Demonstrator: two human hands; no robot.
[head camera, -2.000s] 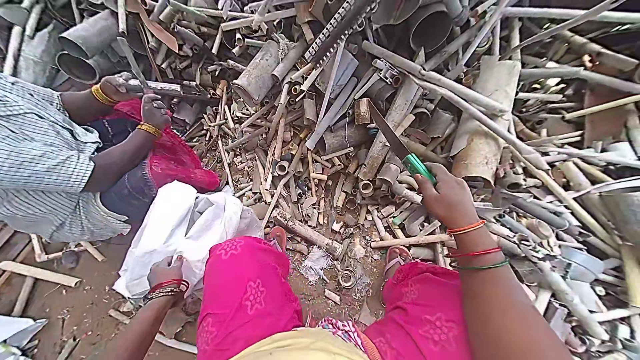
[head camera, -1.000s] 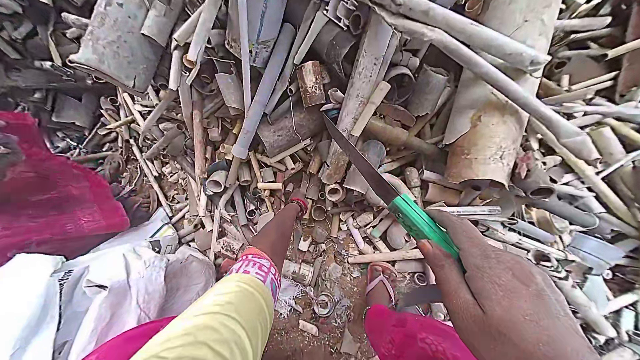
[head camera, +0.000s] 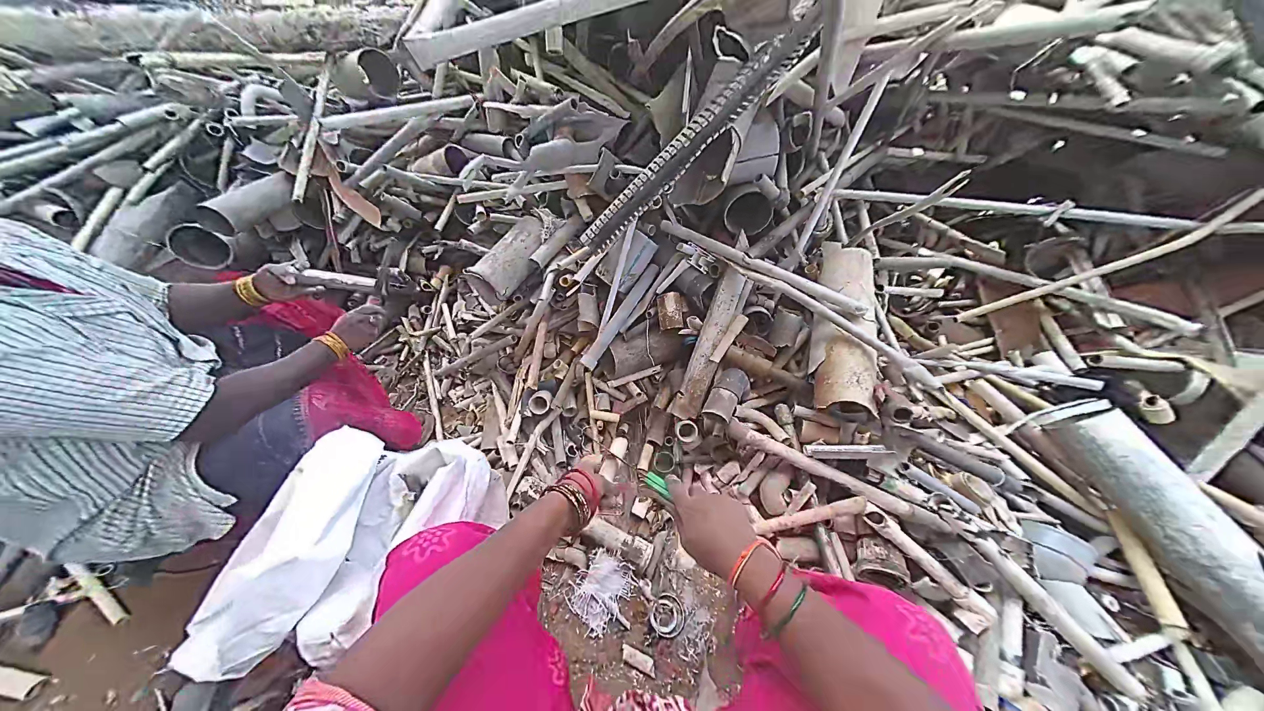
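Observation:
My right hand (head camera: 703, 518) is closed around the green handle (head camera: 656, 485) of a knife, low in the middle of the view; its blade cannot be made out. Just to the left, my left hand (head camera: 591, 477) reaches down among short cut pipe pieces, and its fingers are blurred, so whether it holds one cannot be told. Pieces of pipe (head camera: 686, 432) lie right in front of both hands. Between my knees, a metal-looking ring (head camera: 667, 615) and a tuft of whitish fibres (head camera: 600, 592) rest on the ground.
Heaped scrap pipes surround me, with a rusty wide pipe (head camera: 847, 336) ahead and a large grey pipe (head camera: 1165, 504) at right. A long black ribbed strip (head camera: 681, 148) crosses the heap. A white sack (head camera: 296, 543) lies at my left, beside a co-worker (head camera: 99, 395) whose hands hold a pipe.
My right hand has brought the green-handled knife down and inward, near my left hand. My left hand, on the white sack two seconds ago, is now among the pipe pieces. The view has shifted strongly.

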